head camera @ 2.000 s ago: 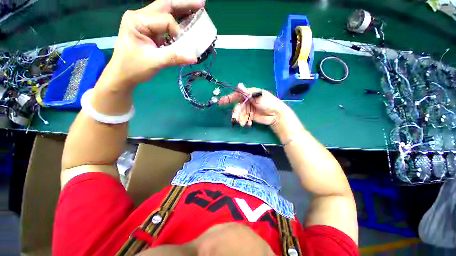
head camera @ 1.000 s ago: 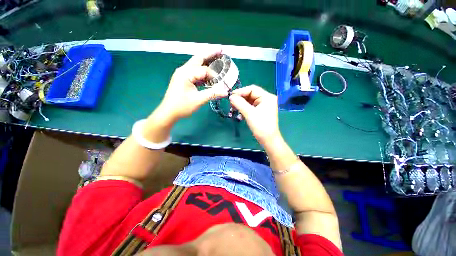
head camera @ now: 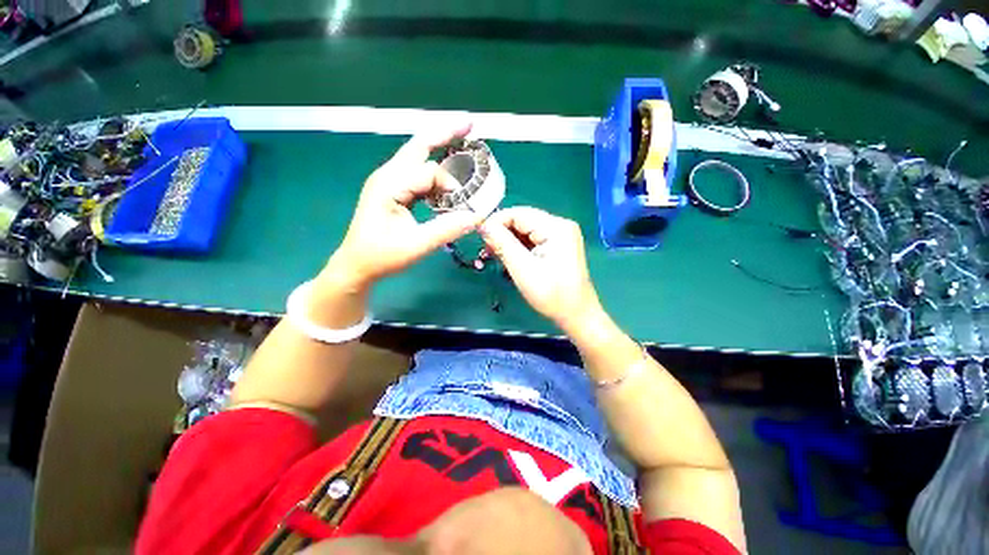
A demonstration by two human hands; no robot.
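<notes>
A stator (head camera: 487,192), a pale ring with grey slotted teeth inside, is held above the green bench. My left hand (head camera: 396,217) grips it at its left side, with the thumb below and fingers above and inside the ring. My right hand (head camera: 539,260) pinches the lead wires close under the ring's lower edge; the fingertips hide the exact spot. Dark lead wires (head camera: 464,258) with small pale ends hang below the stator between the hands.
A blue tape dispenser (head camera: 626,195) stands right of my hands, beside a dark loose ring (head camera: 718,186). A blue parts bin (head camera: 222,179) and stator pile (head camera: 54,206) are left. A clear tray of stators (head camera: 911,260) is right. Other stators (head camera: 720,98) lie behind. A cardboard box (head camera: 119,434) is below.
The stator has come down from high at the left to between my hands. My right hand has moved from the hanging wires' ends up to the ring. Another stator now shows at far left.
</notes>
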